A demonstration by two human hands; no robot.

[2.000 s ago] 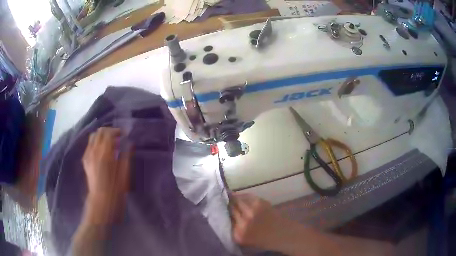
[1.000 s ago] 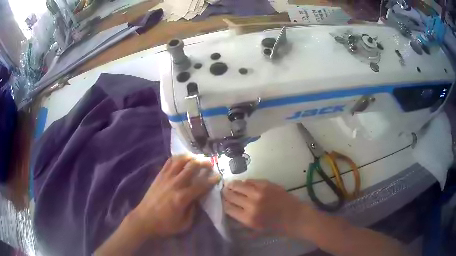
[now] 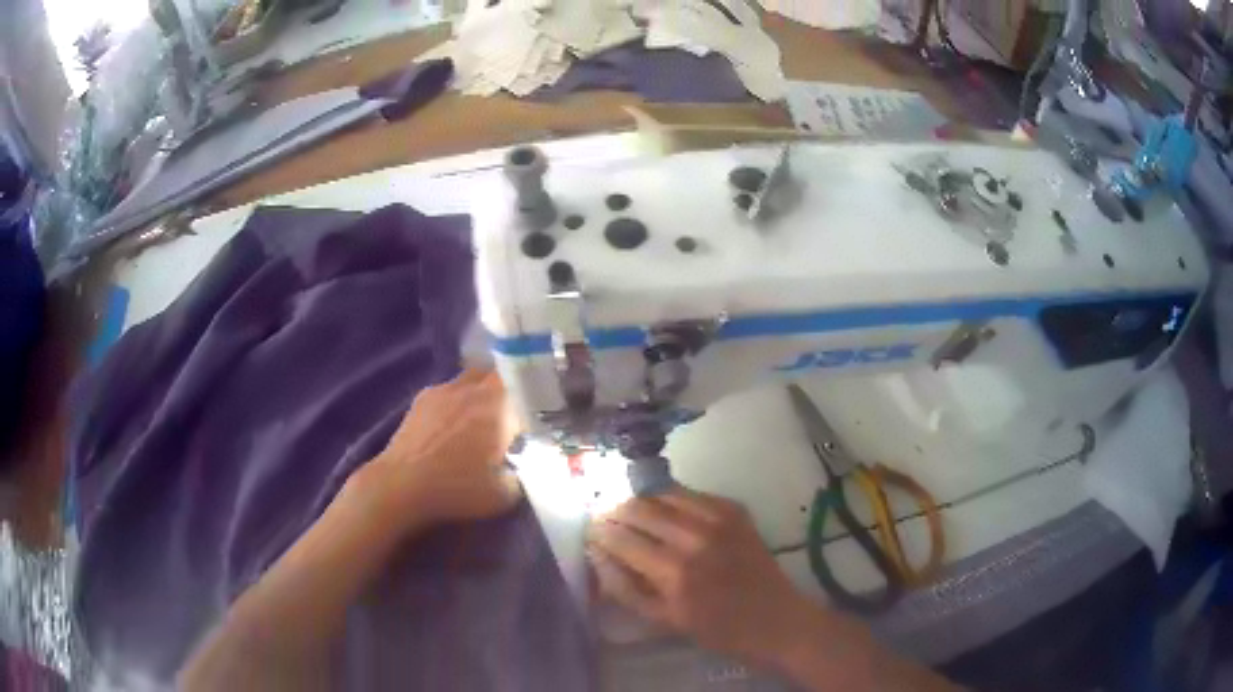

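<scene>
Dark purple fabric (image 3: 257, 352) lies bunched left of the needle and runs down toward the wearer. My left hand (image 3: 460, 446) lies on it, left of the lit presser foot area (image 3: 582, 466); its fingertips are partly hidden behind the machine head. My right hand (image 3: 676, 554) is just right of and below the presser foot, fingers bent at the fabric edge; whether it grips cannot be told. A pale strip of cloth (image 3: 557, 507) shows between the hands, washed out by the lamp. The white JACK sewing machine (image 3: 838, 257) stands above them.
Scissors (image 3: 852, 493) with green and yellow-orange handles lie right of my right hand. A grey-purple cloth band (image 3: 1028, 575) lies at the lower right. Cream cut pieces (image 3: 541, 47) and a purple piece (image 3: 649, 75) lie behind the machine. Blue tape (image 3: 108, 325) is at the left edge.
My left hand has moved from the bunched purple fabric to beside the needle, then slightly up and left. My right hand has moved up close to the presser foot. The view has shifted.
</scene>
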